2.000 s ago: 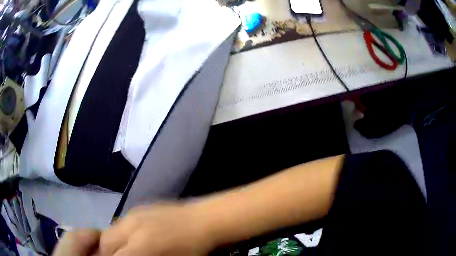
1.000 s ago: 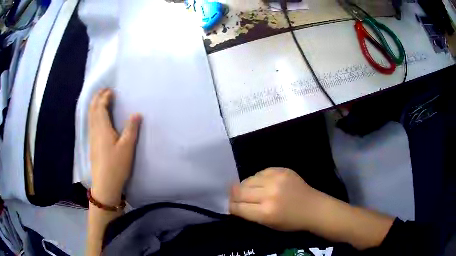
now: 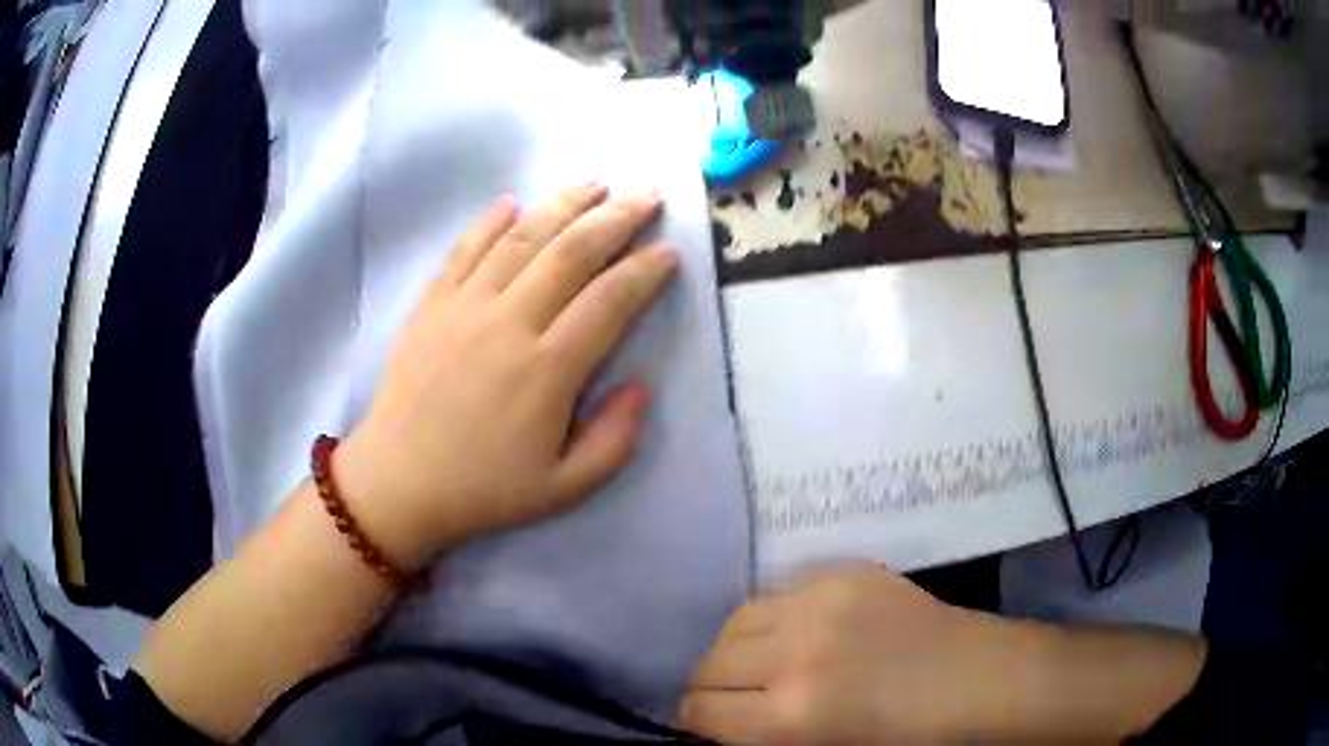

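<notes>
A pale grey-white fabric panel [image 3: 583, 583] lies over the machine table, its right edge running up toward the needle area [image 3: 663, 59]. My left hand [image 3: 503, 364] lies flat on the panel, palm down, fingers pointing up and right. It wears a reddish bead bracelet. My right hand [image 3: 824, 663] is at the panel's lower right edge, near the table's front edge, with fingers curled on the fabric. The fingertips of my right hand are partly hidden. The needle itself cannot be made out.
A blue object [image 3: 733, 128] sits behind the needle area. A smartphone [image 3: 998, 61] with a black cable is right of it. Red and green handled scissors [image 3: 1221, 313] lie at the right. Stacked black and pale panels [image 3: 172, 292] are at left.
My left hand has moved up and right across the panel toward the needle area. My right hand remains at the lower right edge. The view has shifted, showing more of the machine head and phone.
</notes>
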